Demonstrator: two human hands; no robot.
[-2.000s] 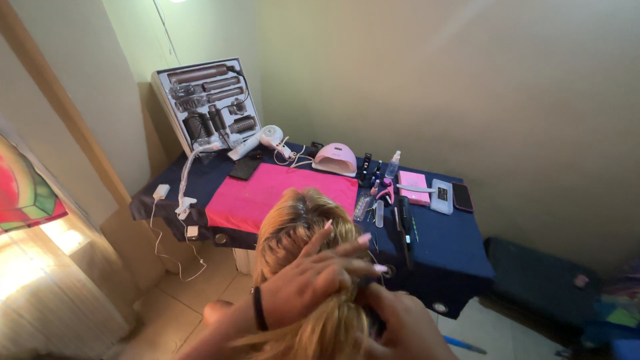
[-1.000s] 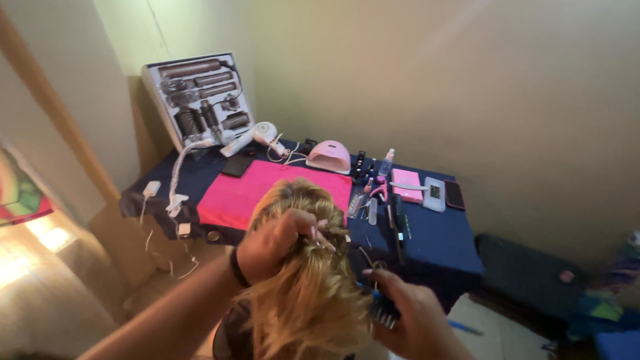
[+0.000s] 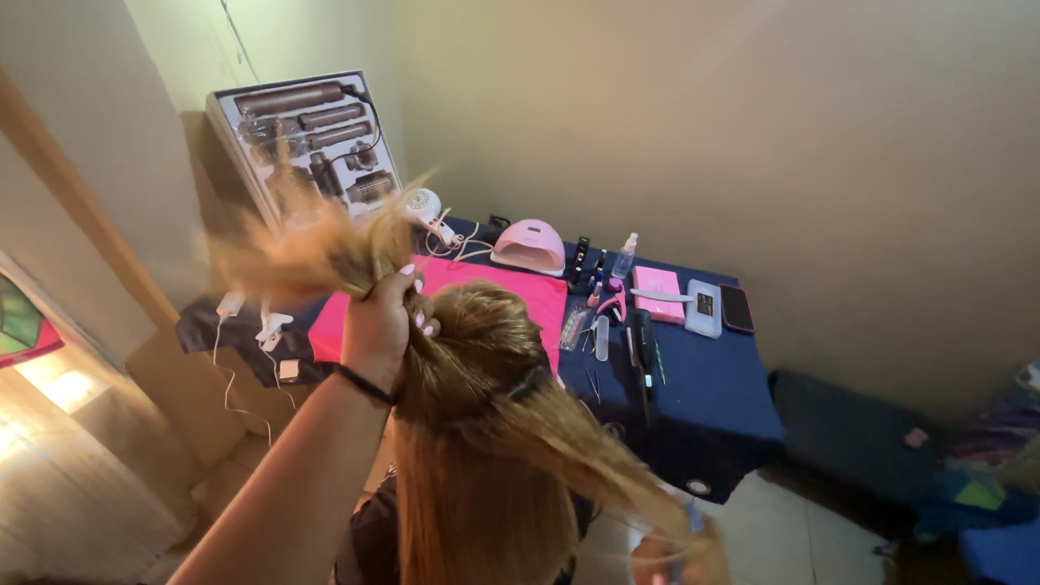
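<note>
Before me is the back of a person's head with long blond hair (image 3: 487, 487). My left hand (image 3: 388, 321), with a dark band at its wrist, grips a gathered bunch of the upper hair and holds it up left of the head; the loose ends flare out, blurred. My right hand (image 3: 678, 552), low at the right and blurred, is closed around a blue comb or brush (image 3: 695, 520). The tool lies at a long section of hair drawn out to the lower right. Which part of the tool touches the hair cannot be told.
Beyond the head stands a table with a dark blue cloth (image 3: 707, 382) and a pink towel (image 3: 536, 292). On it are a pink nail lamp (image 3: 530, 246), a spray bottle (image 3: 624, 256), a hair straightener (image 3: 643, 349), a phone (image 3: 737, 309) and a boxed styling set (image 3: 313, 138). Cables hang at left.
My left hand has moved left and lifted the gathered hair away from the head. My right hand has moved down and right with the blue tool, and a hair section now stretches toward it.
</note>
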